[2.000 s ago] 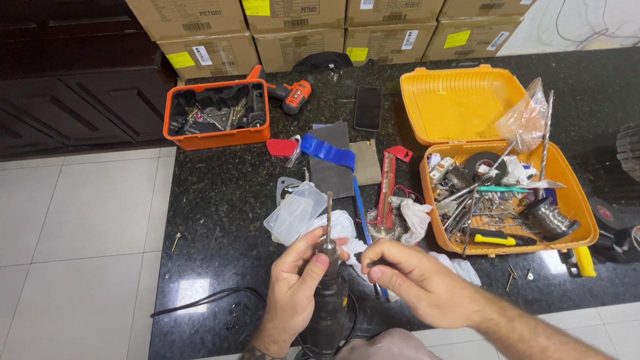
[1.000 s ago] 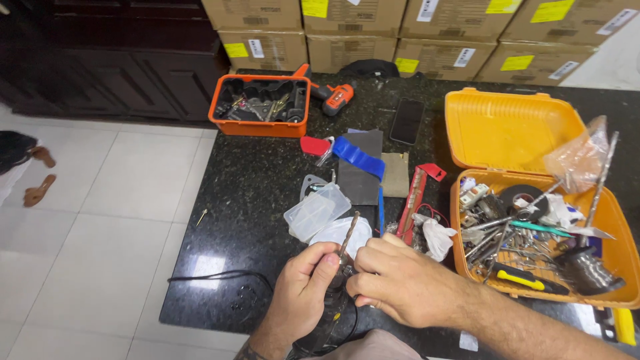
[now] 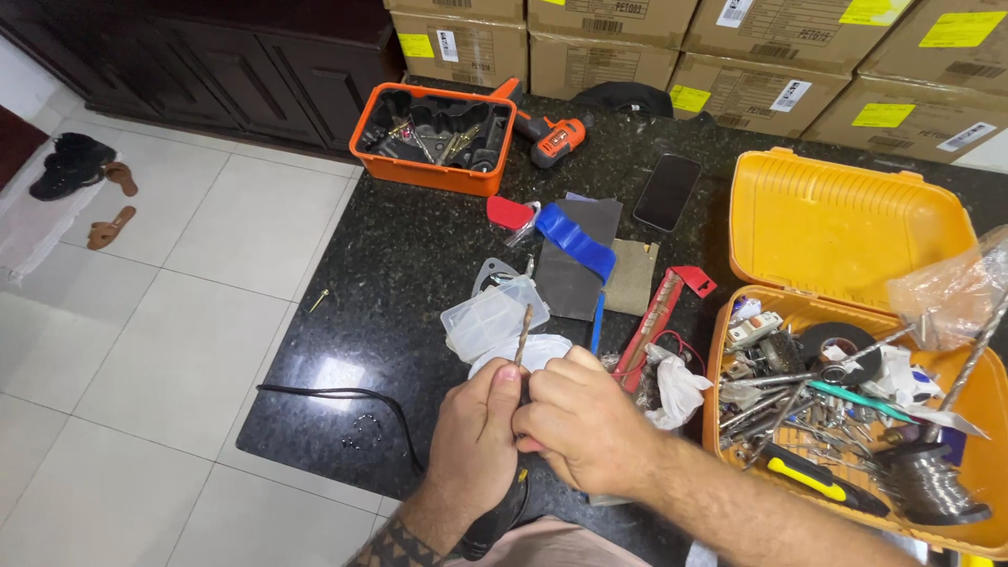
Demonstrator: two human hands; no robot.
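Observation:
A drill bit (image 3: 524, 335) points up and away from a dark power tool (image 3: 508, 504), whose chuck end is mostly hidden by the hands. My left hand (image 3: 480, 433) wraps around that end, thumb beside the base of the bit. Close against it, my right hand (image 3: 579, 421) is curled with bent fingers at the chuck's right side; what its fingers grip is hidden. Just beyond the bit lie a clear plastic case (image 3: 484, 319) and a white lid-like piece (image 3: 551, 346). A black cable (image 3: 354, 390) runs over the granite top at left.
An orange tray of bits (image 3: 425, 177) stands at the back left, near an orange cordless drill (image 3: 559, 142) and a phone (image 3: 668, 193). Sandpaper (image 3: 563, 276) and a red holder (image 3: 654, 327) lie ahead. An open yellow toolbox (image 3: 713, 409) is at right, cardboard boxes (image 3: 598, 67) behind.
My right hand has closed in against my left at the chuck; two seconds ago it was a little apart, to the right. The view has shifted to the left.

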